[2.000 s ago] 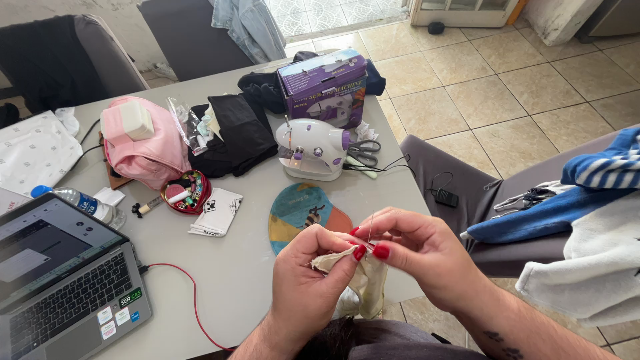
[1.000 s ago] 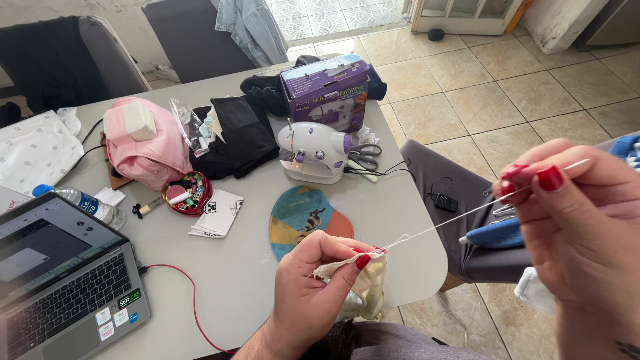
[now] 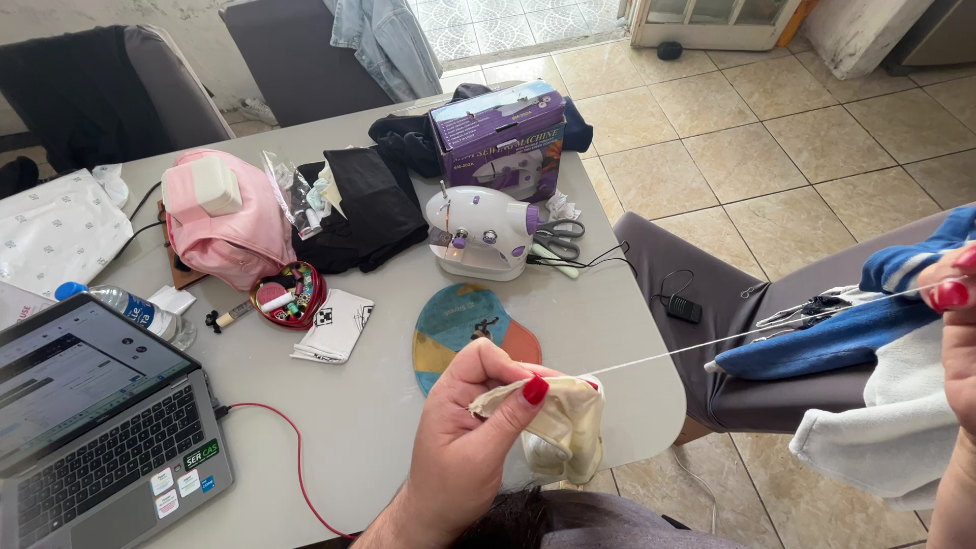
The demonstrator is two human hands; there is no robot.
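My left hand [image 3: 476,435] pinches the edge of a cream fabric piece [image 3: 568,427], which hangs from the fingers near the table's front edge. A white thread [image 3: 671,353] runs taut from the fabric up to my right hand [image 3: 957,305], at the right edge of the view. Thumb and fingertip are closed on the thread there; part of this hand lies outside the frame, and no needle can be made out. Just behind my left hand lies a colourful mouse pad [image 3: 457,320]. A white and purple mini sewing machine [image 3: 480,232] stands farther back.
Grey scissors [image 3: 560,238] lie beside the machine, before its purple box [image 3: 499,141]. A heart-shaped sewing tin [image 3: 288,296], pink bag [image 3: 225,221], water bottle [image 3: 130,309] and laptop [image 3: 99,427] with a red cable [image 3: 297,450] occupy the left. Clothes [image 3: 831,343] lie on the right chair [image 3: 656,259].
My right hand, close to my left two seconds ago, has moved far out to the right, drawing the thread into a long line. My left hand keeps its pinch on the fabric.
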